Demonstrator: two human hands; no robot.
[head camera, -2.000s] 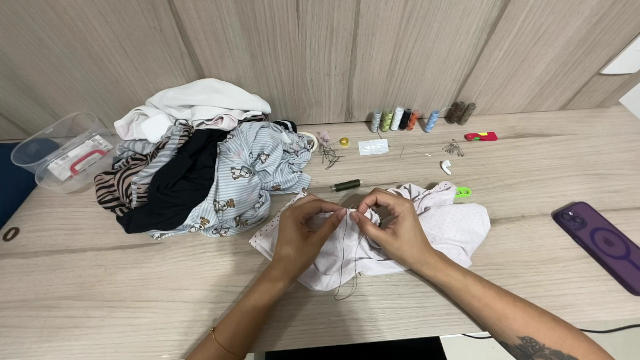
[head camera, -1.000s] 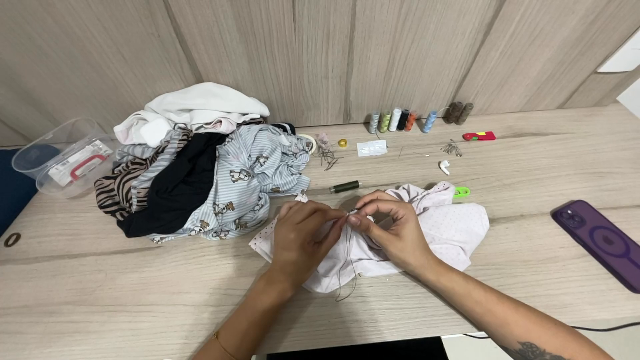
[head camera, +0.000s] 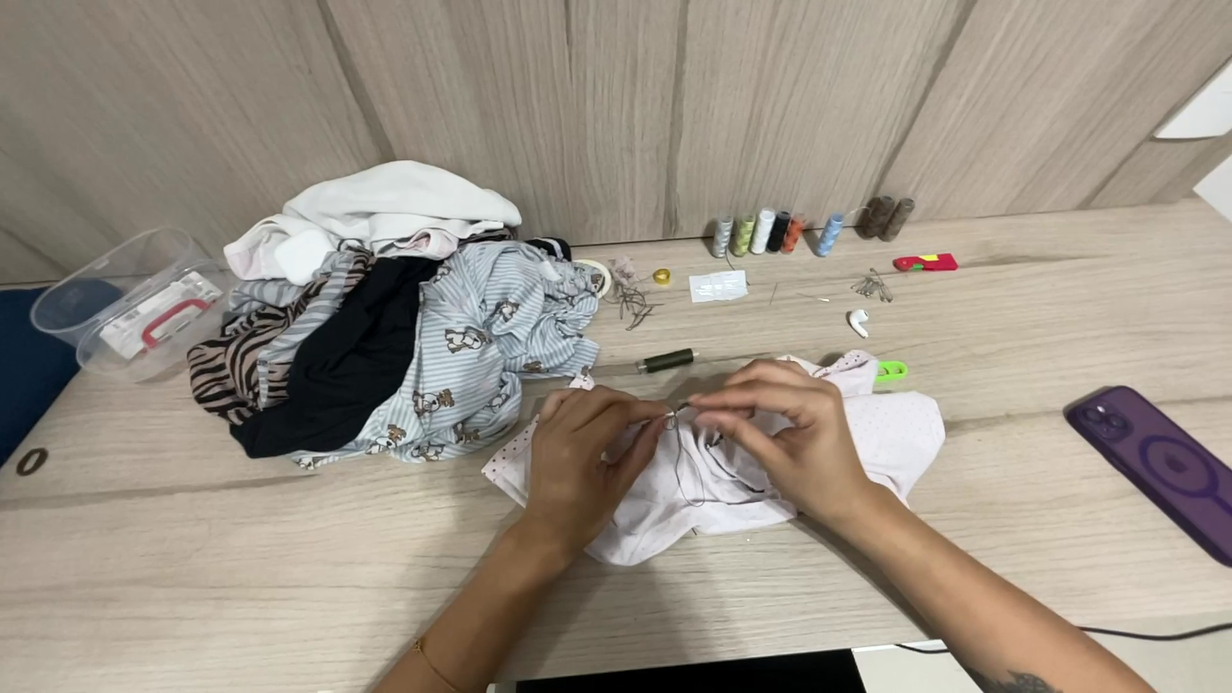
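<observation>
A pale pink dotted cloth garment (head camera: 654, 520) lies crumpled on the wooden table under both hands. My left hand (head camera: 592, 457) pinches a fold of it between thumb and forefinger. Close beside, the thumb and fingertips of my right hand (head camera: 794, 433) are closed on something thin at the fold, perhaps a needle; it is too small to tell. A dark thread (head camera: 680, 472) loops down from the fingertips over the cloth. Just behind the hands lies a dark green thread spool (head camera: 666, 361). A bright green plastic piece (head camera: 891, 371) shows at the garment's far edge.
Left stands a heap of clothes (head camera: 356, 356) beside a clear plastic box (head camera: 144, 308). Along the back are several thread spools (head camera: 765, 232), a yellow ring-shaped item (head camera: 661, 276), safety pins (head camera: 873, 285), a red and green tool (head camera: 926, 263) and a white earbud (head camera: 858, 322). A purple phone (head camera: 1160, 467) lies right.
My right hand has drawn slightly away from my left at the fold, and its fingers are more extended. The thread hanging below the fingertips has changed shape.
</observation>
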